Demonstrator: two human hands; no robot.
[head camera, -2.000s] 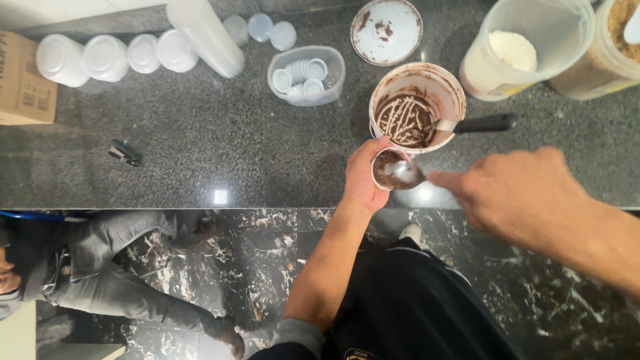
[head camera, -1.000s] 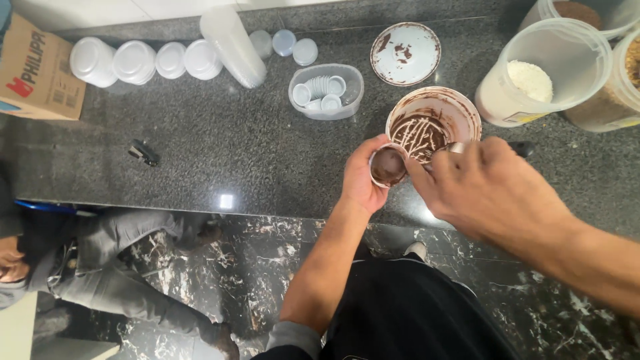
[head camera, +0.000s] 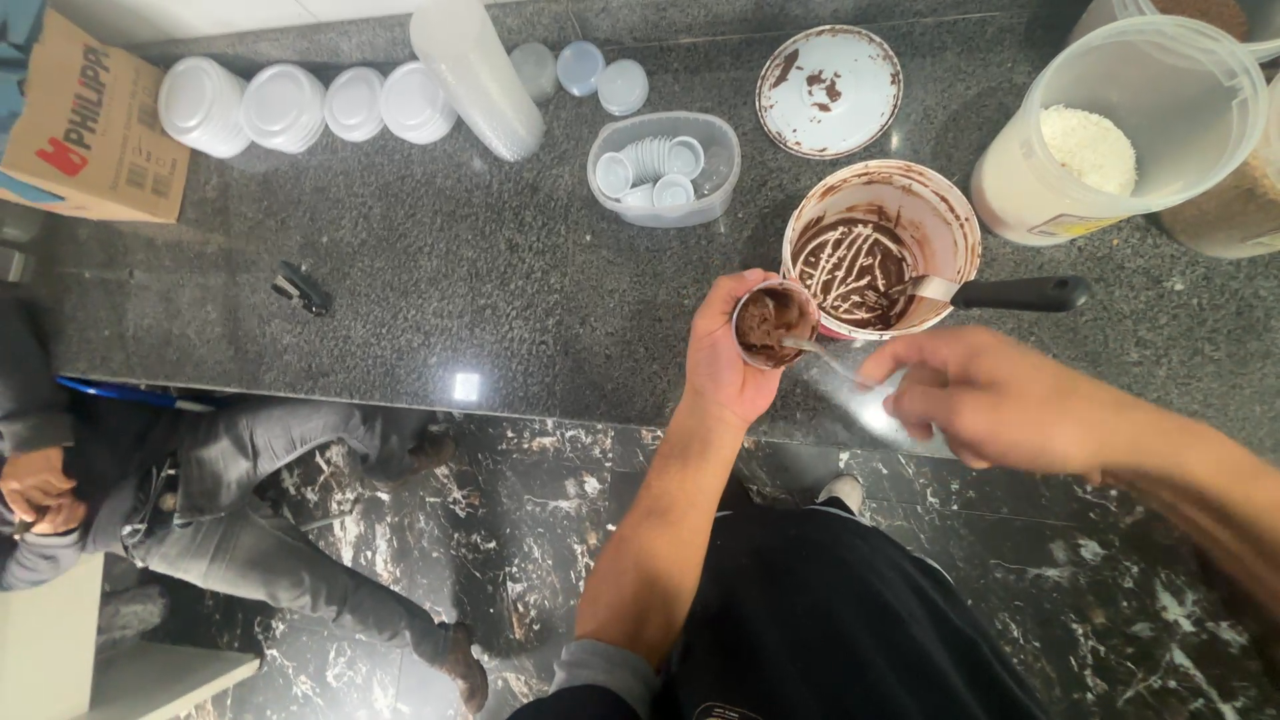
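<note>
My left hand (head camera: 728, 350) holds a small plastic cup (head camera: 775, 323) with brown chocolate cream inside, its mouth facing up. A metal spoon (head camera: 825, 352) has its tip in the cup, and my blurred right hand (head camera: 985, 398) is at its handle end. Just beyond the cup stands a white bucket (head camera: 945, 195) with chocolate and pale streaks at the bottom. A black-handled spatula (head camera: 1020, 294) leans over the bucket's right rim. Behind the bucket lies a round, chocolate-smeared white lid (head camera: 829, 91).
On the granite counter (head camera: 420, 290) are an oval tub of small cups (head camera: 716, 206), stacked white lids (head camera: 283, 107), a clear cup stack (head camera: 478, 80), a cardboard box (head camera: 95, 130), a black stapler-like object (head camera: 300, 288) and a tub of white flakes (head camera: 1030, 190). A person sits at the left.
My right hand has moved right, away from the bucket, and the spoon's tip now shows in the cup. The spatula handle, mostly covered one second ago, is visible. My left hand still holds the cup.
</note>
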